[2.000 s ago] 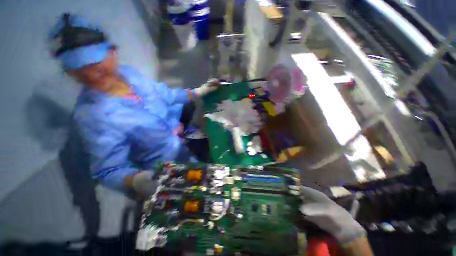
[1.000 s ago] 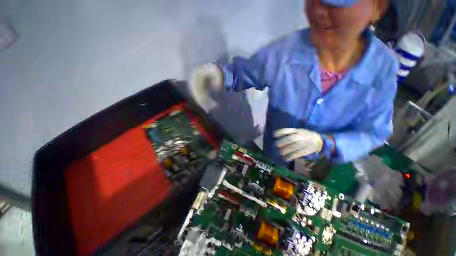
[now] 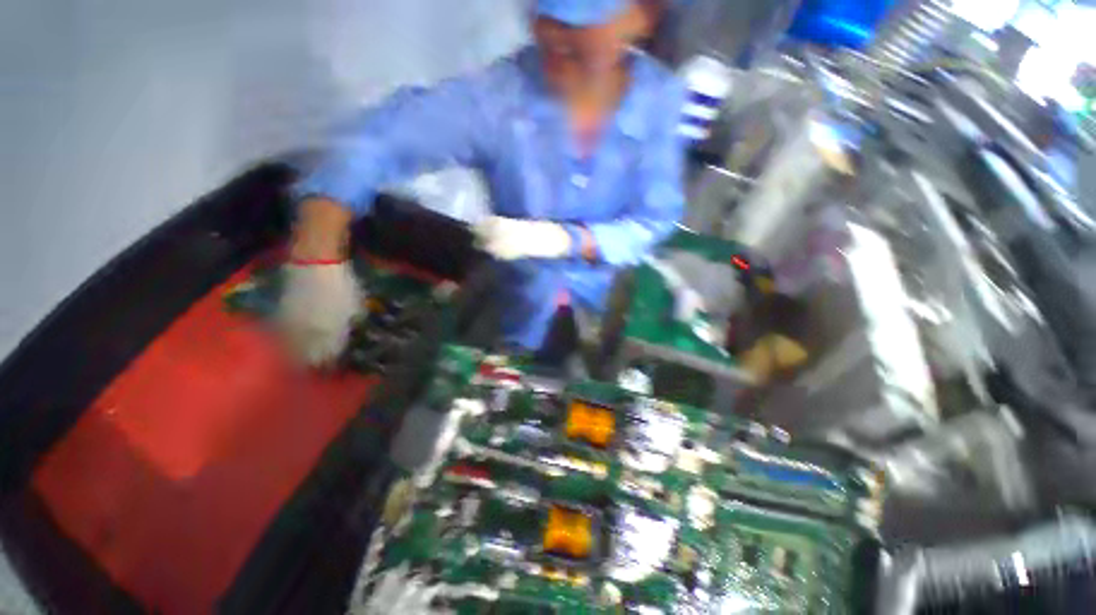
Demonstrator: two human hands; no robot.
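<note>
A large populated circuit board (image 3: 649,517) fills the bottom middle, green with two orange-yellow blocks, silver parts and a blue slot strip. Its lower edge is cut off by the picture's edge. My left hand and my right hand do not show, so how the board is held is hidden. To its left is a black tray (image 3: 54,360) with a red liner (image 3: 180,481). A second circuit board (image 3: 403,324) lies at the tray's far end. The view is blurred.
A person in a blue smock (image 3: 529,144) sits behind, one gloved hand (image 3: 319,312) over the tray's board, the other (image 3: 525,237) near the tray's far edge. A green-matted bench (image 3: 649,306) and metal rails (image 3: 889,324) stand right.
The view has swung from the bench to the tray. My right hand, seen earlier at the board's right edge, has gone from view. The person's hand has reached down into the tray.
</note>
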